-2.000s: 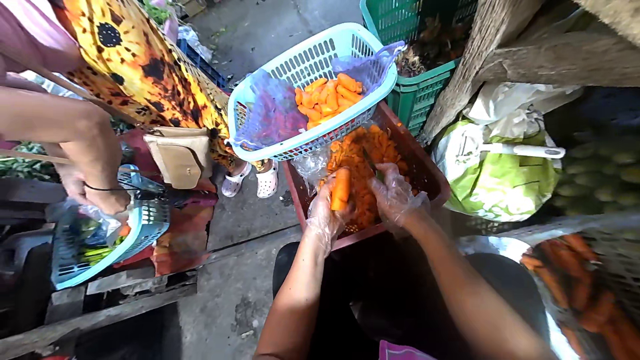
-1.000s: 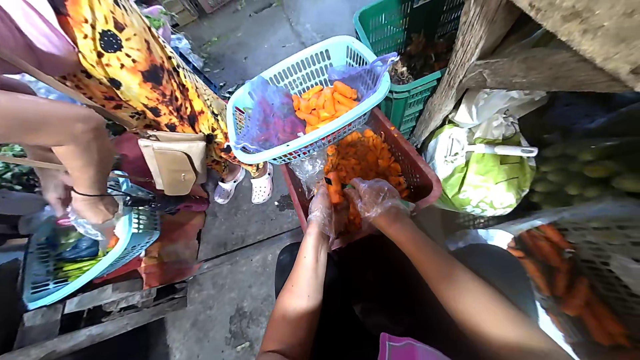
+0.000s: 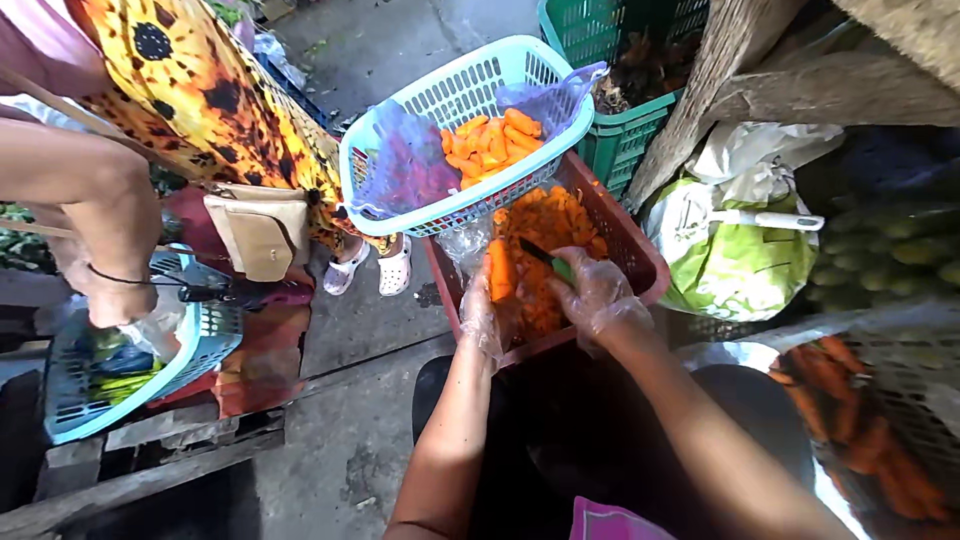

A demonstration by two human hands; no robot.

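In a clear plastic glove, my left hand (image 3: 484, 304) holds an orange carrot (image 3: 501, 271) upright. My gloved right hand (image 3: 596, 289) grips a knife by its green handle (image 3: 562, 270), the dark blade pointing toward the carrot. Both hands are over a dark red plastic crate (image 3: 651, 271) that holds many orange carrot pieces (image 3: 551, 217). Across the crate's far side rests a light blue basket (image 3: 409, 221) with cut carrots (image 3: 491, 144) and purple netting (image 3: 412, 161) in it.
A person (image 3: 112, 195) at left reaches into another blue basket (image 3: 191, 337). Green crates (image 3: 630, 135) stand by a wooden post (image 3: 690, 105). At right lie a green-and-white bag (image 3: 742, 277) with a white-handled tool (image 3: 769, 220) on it, and more carrots (image 3: 862, 427).
The knife in my right hand has swung away from the carrot, and its blade now shows. The person at left has moved a hand over the blue basket there.
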